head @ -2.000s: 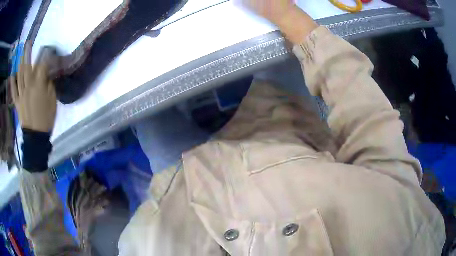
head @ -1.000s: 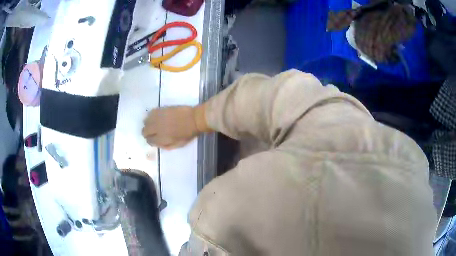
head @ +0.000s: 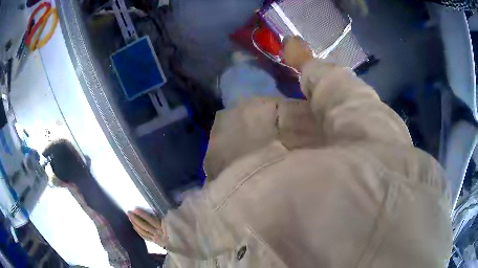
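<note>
The stool (head: 319,26), with a pale patterned cushion tied with white cord and red parts below, stands at the top. My right hand (head: 297,51) is at its near edge with fingers curled on it; the fingertips are partly hidden. My left hand (head: 148,227) is at the table edge at lower left, fingers slightly spread, beside the dark cloth piece and holding nothing visible. The cloth piece (head: 107,207), black with a brown-red checked edge, lies on the white machine table (head: 68,99) and reaches the sewing machine's needle area.
The sewing machine (head: 21,167) stands at the left, partly cut off. Red and orange scissors handles (head: 42,26) lie on the table at top left. A grey measuring strip (head: 99,104) edges the table. A blue treadle (head: 139,67) is beneath. A pale edge curves down the right.
The view has turned towards the floor and stool. My right hand has gone from the table to the stool. My left hand, out of view one second ago, now shows by the table edge.
</note>
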